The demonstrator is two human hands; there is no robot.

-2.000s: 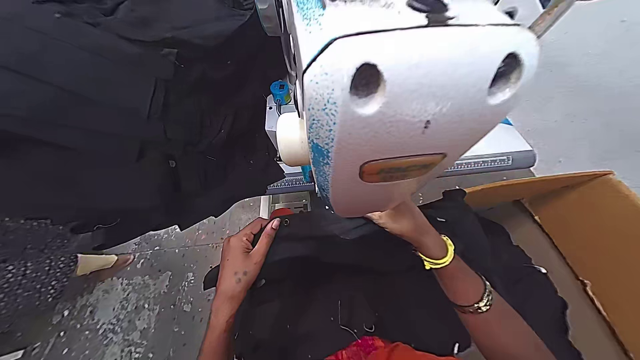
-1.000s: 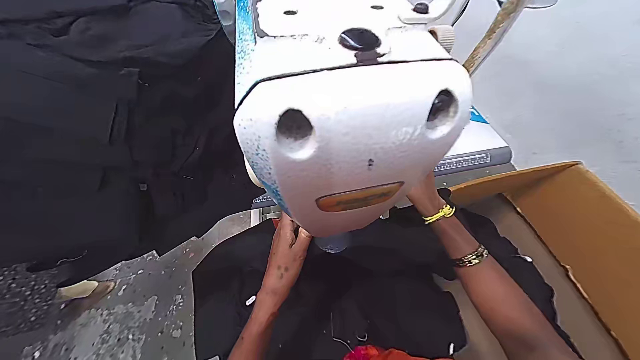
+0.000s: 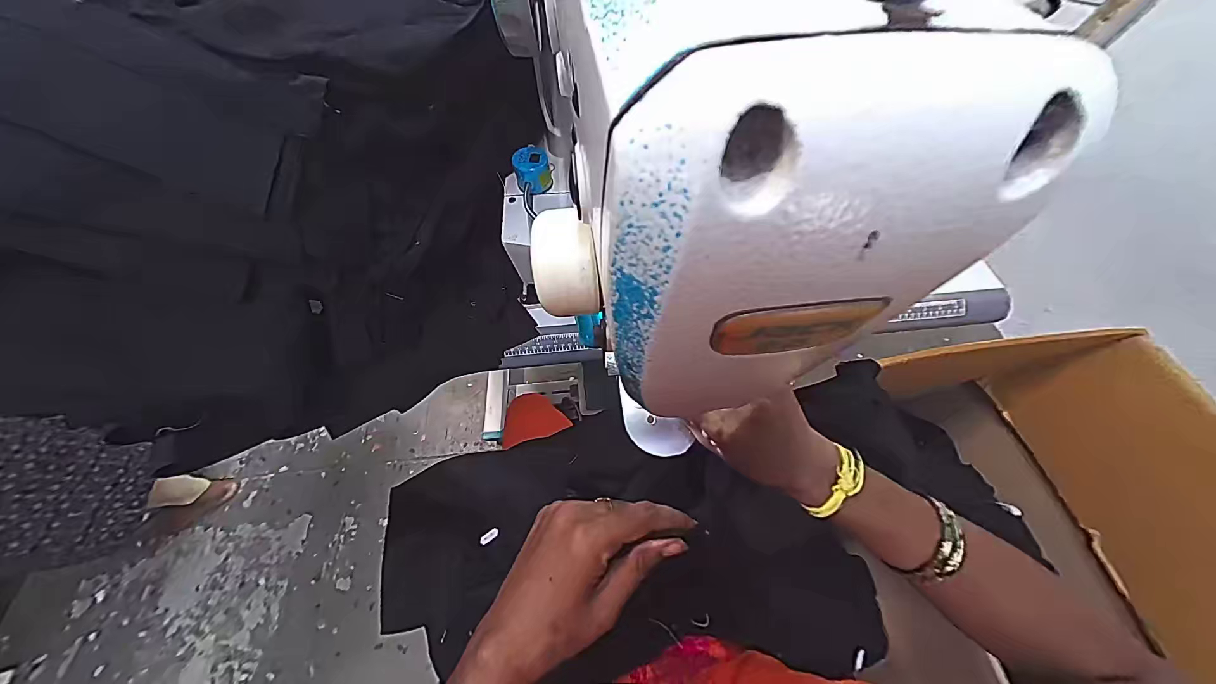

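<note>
A piece of black fabric (image 3: 769, 570) lies below the white head of a sewing machine (image 3: 836, 218). My left hand (image 3: 594, 560) rests over the fabric, its thumb and forefinger close together near a spot of the cloth; whether they pinch it is not clear. Beneath the machine head, my right hand (image 3: 760, 437) is at the cloth beside a round white part (image 3: 655, 423), with its fingertips mostly hidden. The wrist wears a yellow band and a patterned bangle. The needle area is hidden by the machine head.
More black fabric (image 3: 190, 218) is heaped at the left. A cardboard box (image 3: 1111, 456) stands open at the right. An orange-red piece (image 3: 535, 421) lies by the machine bed. A person's foot (image 3: 195, 492) shows at the lower left, on the worn floor.
My left hand has moved from beside the machine head down onto the nearer part of the fabric. My right hand remains under the head. The view has shifted.
</note>
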